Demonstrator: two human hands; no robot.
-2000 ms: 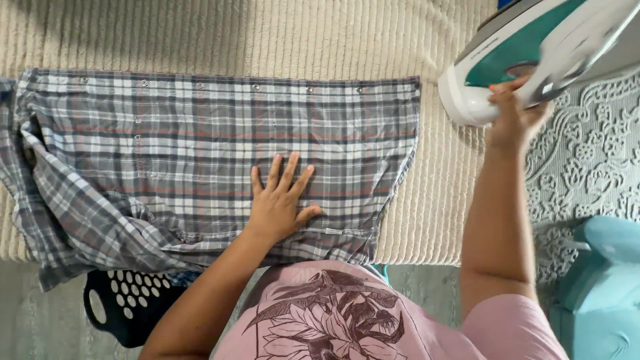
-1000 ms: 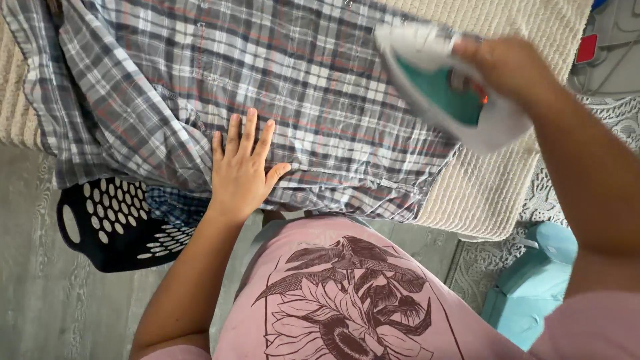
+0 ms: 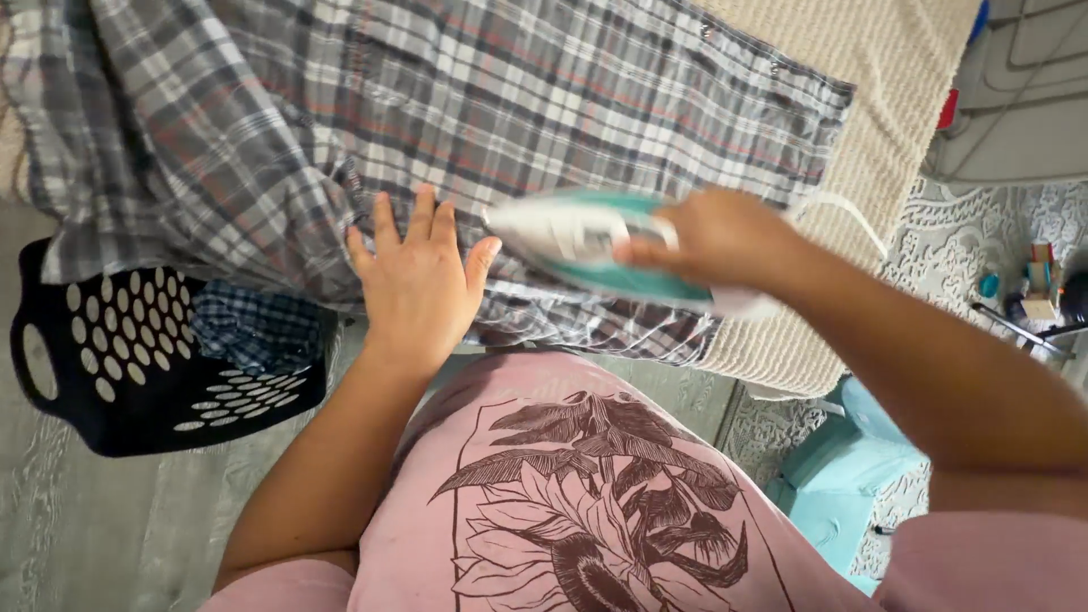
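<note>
A grey, white and red plaid shirt (image 3: 544, 110) with metal snaps along its far edge lies on a ribbed cream cloth. My left hand (image 3: 421, 285) rests flat on the shirt's near part, fingers spread, just left of the iron's tip. My right hand (image 3: 722, 242) grips the handle of a white and teal clothes iron (image 3: 578, 238), which is over the near right part of the shirt, its tip pointing left. The iron is slightly blurred, and its soleplate is hidden. The fabric is bunched at the left and wrinkled along the near edge.
The ribbed cream cloth (image 3: 901, 76) extends past the shirt at the right. A black laundry basket (image 3: 127, 416) holding a dark blue checked garment (image 3: 255, 327) stands below at the left. A light blue plastic object (image 3: 837, 459) is at the lower right, by a patterned lace-like surface. A white cord loops behind my right wrist.
My right hand has brought the iron from beyond the shirt's right side to over its near part, close to my left hand. The view has shifted and turned.
</note>
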